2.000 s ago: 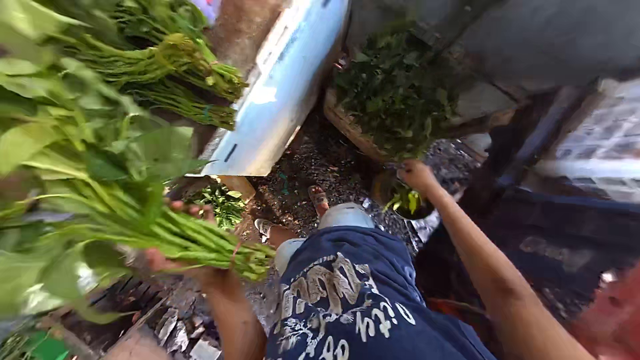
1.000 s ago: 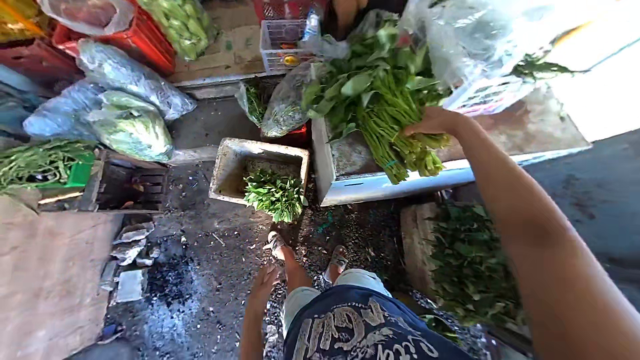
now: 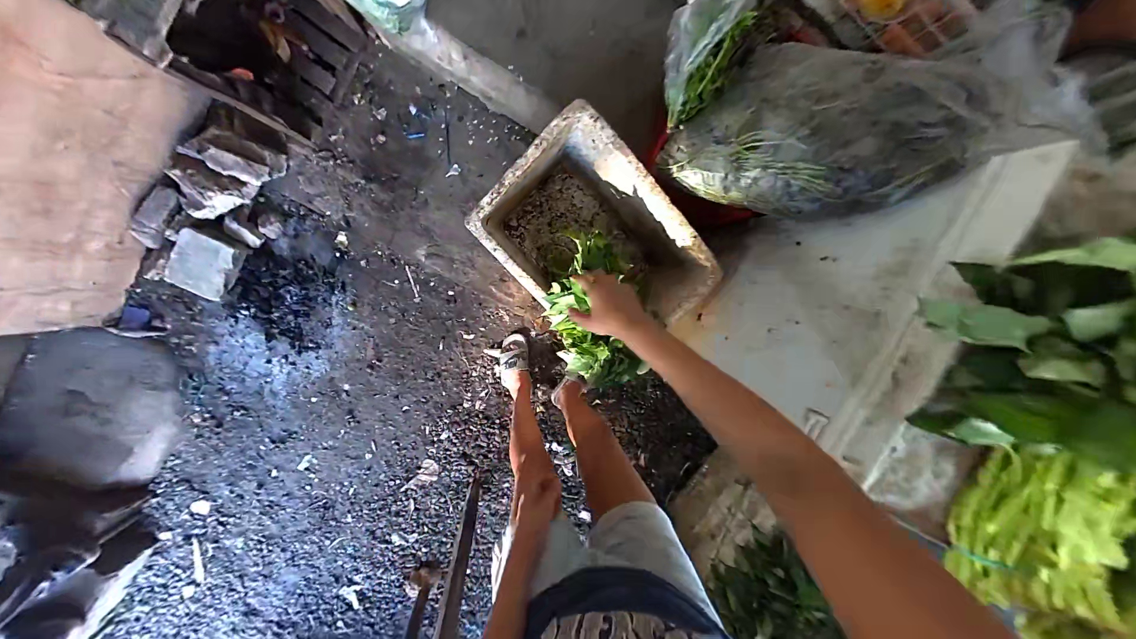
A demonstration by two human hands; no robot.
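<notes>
In the head view my right hand [image 3: 609, 306] reaches down to a bunch of leafy greens [image 3: 581, 351] and rests on its upper part, fingers curled into the leaves; whether it grips them cannot be told. The greens lie over the near edge of a worn, stained rectangular tub [image 3: 657, 182] on the ground. My left hand [image 3: 536, 497] hangs low by my knee, and its fingers are hard to make out. A large bundle of leafy stalks [image 3: 1034, 524] lies at the right, apart from both hands.
Clear plastic bags of greens [image 3: 799, 133] lie beyond the tub, next to a pale raised slab [image 3: 781, 302]. Broken concrete blocks [image 3: 206, 262] and a wooden crate [image 3: 311, 53] are at the left. Darker greens [image 3: 772, 586] sit at the lower right. Debris covers the ground [image 3: 355, 426].
My right hand has left the large bundle of leafy stalks on the slab and moved down to the greens at the tub. Two seconds ago my left hand held leafy stalks. The view has swung.
</notes>
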